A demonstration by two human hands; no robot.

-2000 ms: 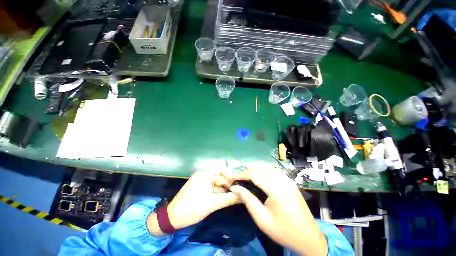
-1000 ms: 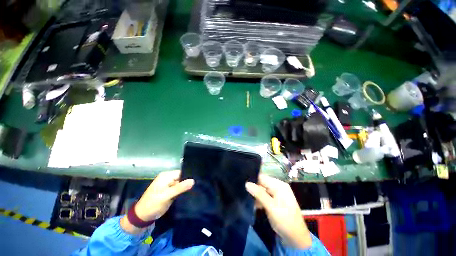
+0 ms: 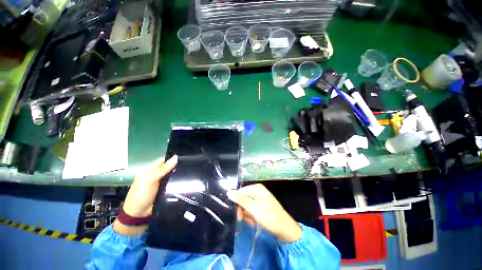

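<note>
A glossy black tablet-sized screen (image 3: 203, 174) with a small white label is held upright in front of me, over the bench's front edge. Clear film shows along its top and right edges, and bright reflections cross its face. My left hand (image 3: 144, 190) holds its left edge, with the thumb on the front. My right hand (image 3: 264, 211) is at its right edge, with the thumb and a finger at the border; the other fingers are partly hidden. The screen's back is hidden.
Clear cups (image 3: 236, 42) line a tray before a ridged stack (image 3: 264, 16). White paper (image 3: 100, 140) lies left. A black pile (image 3: 335, 121), white scraps (image 3: 351, 150), pens (image 3: 359, 108) and a bottle (image 3: 404, 141) lie right. Red (image 3: 364, 237) and white foam trays (image 3: 420, 227) sit below the bench.
Two seconds ago my hands were together over a dark item near the edge. Since one second ago the screen has moved up and left and tilted, now catching bright reflections.
</note>
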